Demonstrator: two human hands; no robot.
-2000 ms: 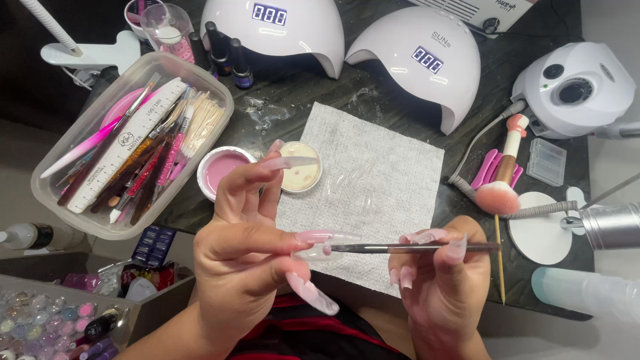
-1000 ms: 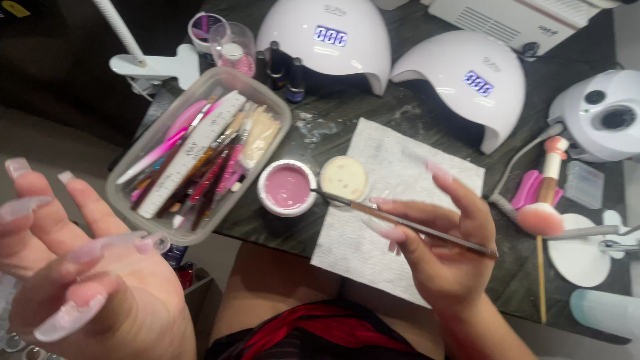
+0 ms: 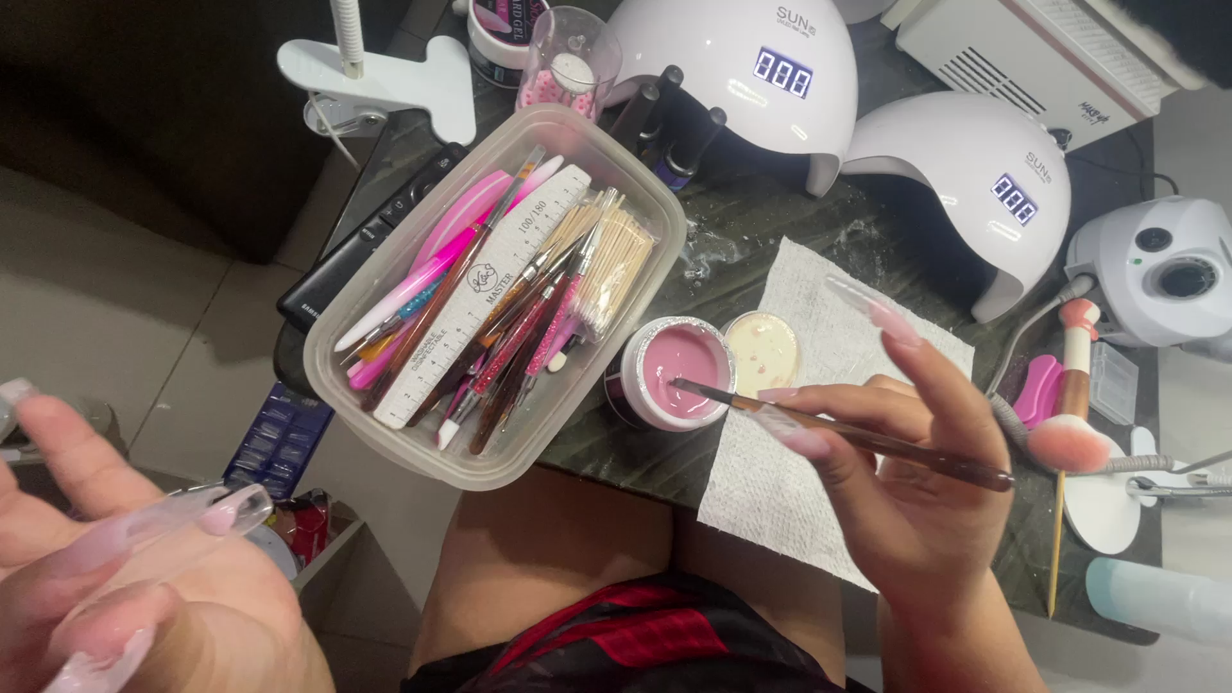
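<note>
My right hand (image 3: 924, 462) holds a dark-handled nail brush (image 3: 866, 438) between thumb and fingers, its tip in the pink gel of an open white jar (image 3: 679, 373). Beside the jar, a round cream lid (image 3: 762, 351) lies partly on a white paper towel (image 3: 770, 500). At the lower left is my left hand (image 3: 154, 587), palm up with fingers spread and bent and holding nothing that I can see. Long nails show on both hands; a clear nail form or long clear tip (image 3: 236, 508) shows at one left finger.
A plastic tub (image 3: 500, 462) of brushes, a file and wooden sticks stands left of the jar. Behind are dark polish bottles (image 3: 688, 149) and two white nail lamps (image 3: 751, 77) (image 3: 972, 183). A white machine (image 3: 1155, 274), a fluffy brush (image 3: 1070, 443) and a bottle (image 3: 1155, 597) are at right.
Two seconds ago my hands were close together at the brush over the towel. They have parted, my left hand to the lower left, and the brush tip is now in the pink gel.
</note>
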